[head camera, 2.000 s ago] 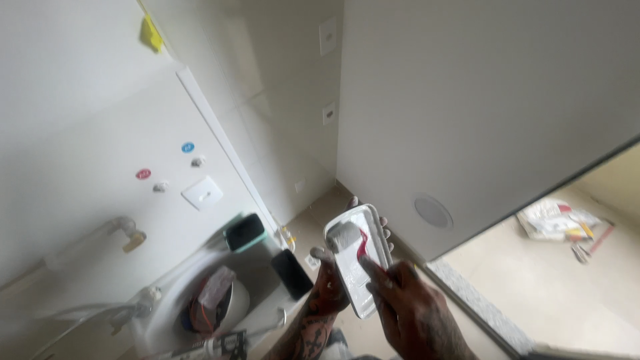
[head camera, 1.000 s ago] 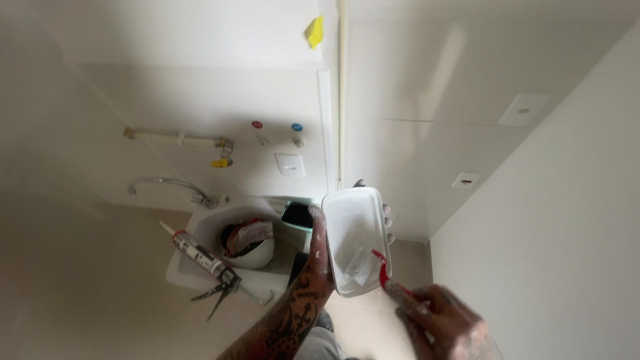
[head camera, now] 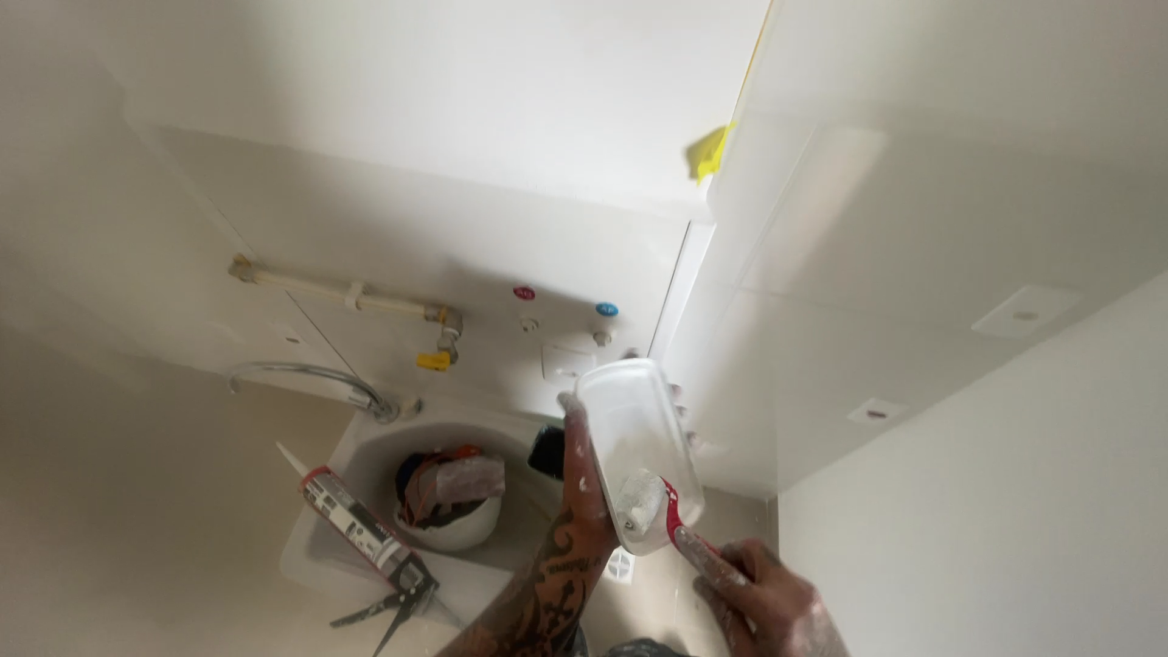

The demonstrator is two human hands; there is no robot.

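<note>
My left hand (head camera: pixel 589 470) holds a white plastic paint tray (head camera: pixel 634 415) from below and the side, its fingertips showing past the tray's right rim. A small paint roller (head camera: pixel 641 500) with a white, paint-coated sleeve rests in the near end of the tray. Its red handle frame (head camera: pixel 673 511) runs to my right hand (head camera: pixel 766 589), which is closed around the handle. White paint specks mark both hands. The palm under the tray is hidden.
Left, a sink (head camera: pixel 310 547) holds a white bucket (head camera: pixel 465 529) with rags; a caulking gun (head camera: pixel 365 534) lies across its edge. Behind are a faucet (head camera: pixel 379 401), a pipe with yellow valve (head camera: pixel 433 361), yellow tape (head camera: pixel 709 155) and wall plates (head camera: pixel 878 411).
The view has swung toward the sink wall. The roller, higher in the tray two seconds ago, now sits at its near end. Both hands keep their hold.
</note>
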